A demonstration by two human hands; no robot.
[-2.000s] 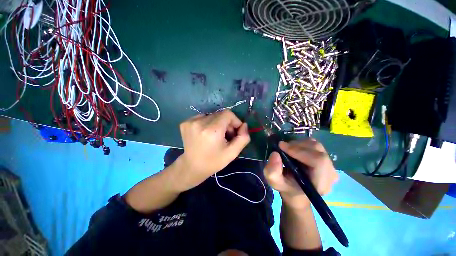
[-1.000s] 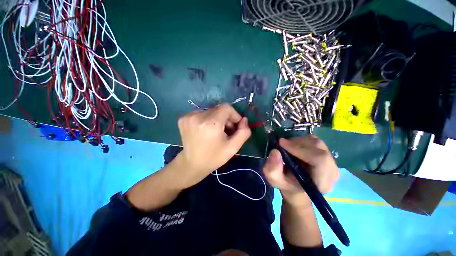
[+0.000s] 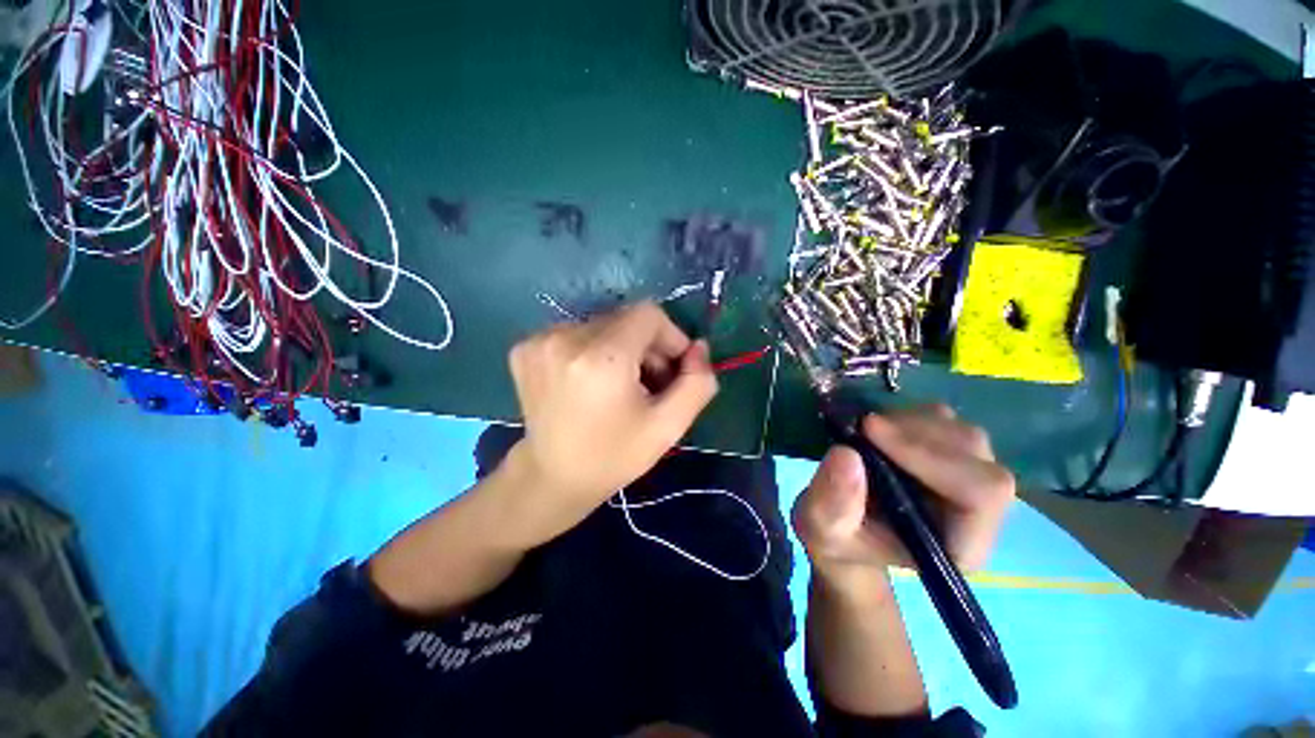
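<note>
My left hand is closed over the bench's near edge, pinching a lead whose red wire end sticks out to the right. A white lead loops below it over my lap. My right hand holds the black soldering iron like a pen, its tip end near the bottom of the pile of metal connector plugs. The tip is apart from the red wire end. One plug stands out alone above my left hand, beside a thin silvery strand.
A tangled bundle of white and red wires lies at left, dark ends over the edge. A round fan grille is behind the plugs. Right of them are a yellow sponge, a black box and cables. A cardboard box is below the bench edge.
My right hand and the iron have moved right, and the tip has drawn away from the red wire end. My left hand has barely moved.
</note>
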